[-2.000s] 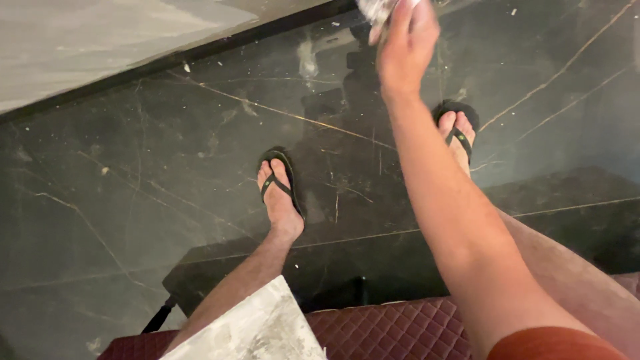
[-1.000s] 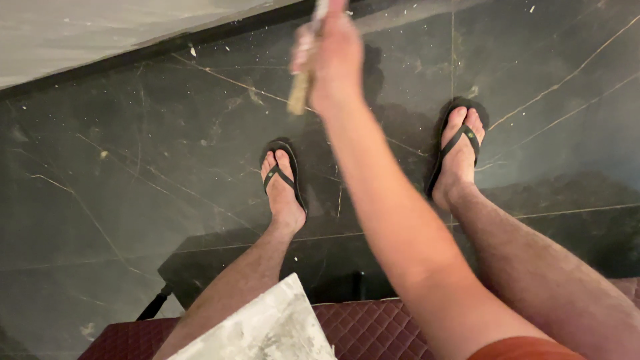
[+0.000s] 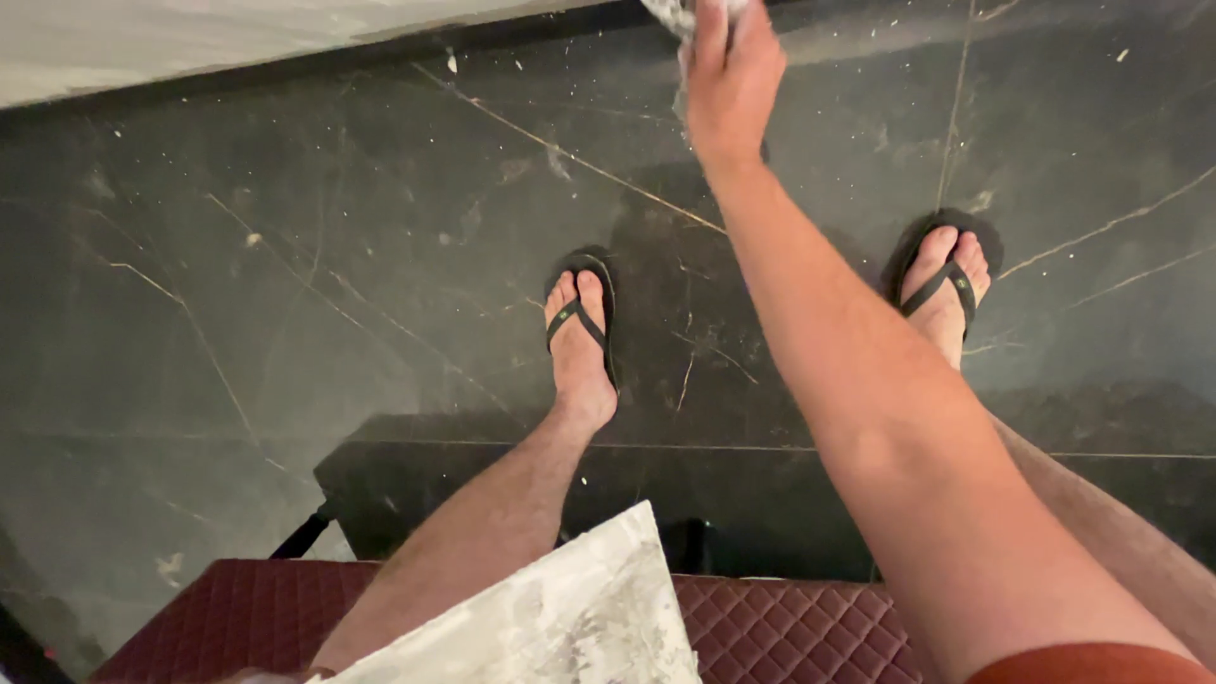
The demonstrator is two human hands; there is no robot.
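Observation:
My right hand (image 3: 736,85) is at the top edge, its fingers closed on a tool smeared with white (image 3: 673,17); the tool is cut off by the frame and partly hidden by the fingers, so its kind is unclear. The pale wall (image 3: 237,33) lies to its left. A flat board smeared with whitish, plaster-like material (image 3: 570,608) juts up from the bottom edge, over my leg and a quilted seat. A sliver of skin beside the board at the bottom edge may be my left hand; its grip cannot be seen.
Both feet, in black flip-flops (image 3: 581,323) (image 3: 940,285), stand apart on a dark veined tile floor (image 3: 380,237) dotted with white specks. Behind them is a dark red quilted seat (image 3: 788,627). A dark edge (image 3: 380,57) runs along the wall's foot.
My right hand swung left and then back right, with the tool in it. The board has stayed low in the view.

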